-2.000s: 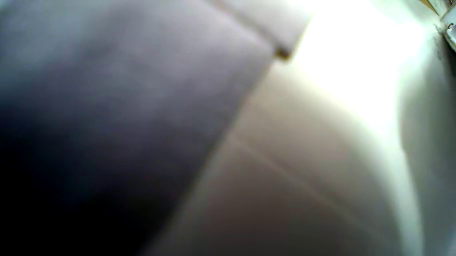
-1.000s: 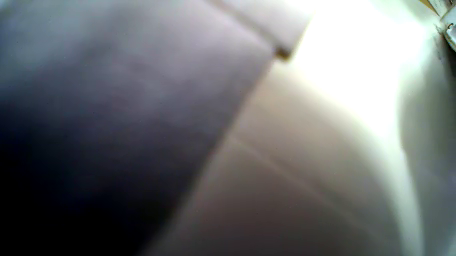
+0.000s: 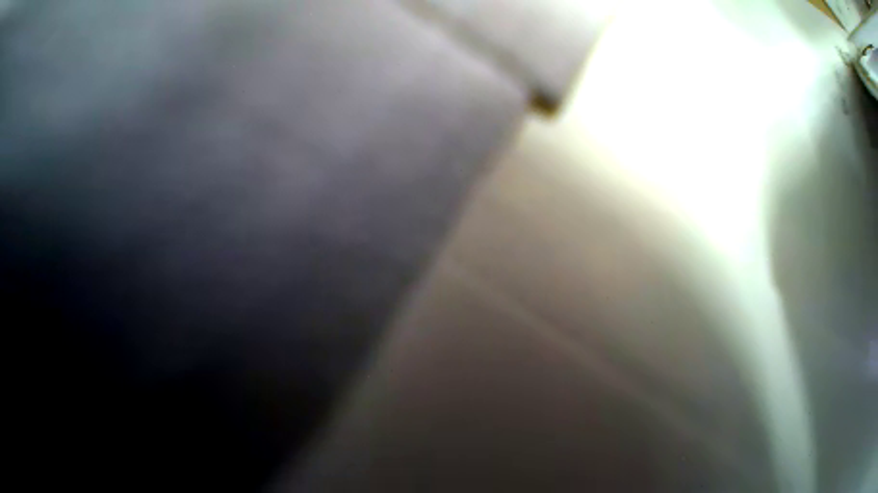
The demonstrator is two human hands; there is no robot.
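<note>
A blurred grey-violet surface (image 3: 318, 164) fills the left of the head view very close to the camera and fades to black at the lower left. A pale, pinkish-grey surface (image 3: 558, 289) with a faint slanting crease lies to its right. Both look like paper or sheets, but the blur hides what they are. A small dark brown gap (image 3: 545, 104) shows where their edges meet at the top. Neither my left hand nor my right hand can be seen.
A glaring white area (image 3: 693, 106) lies at the upper right, with a curved pale edge running down from it. Small unclear objects (image 3: 866, 58) with dark marks are cut off by the top right corner.
</note>
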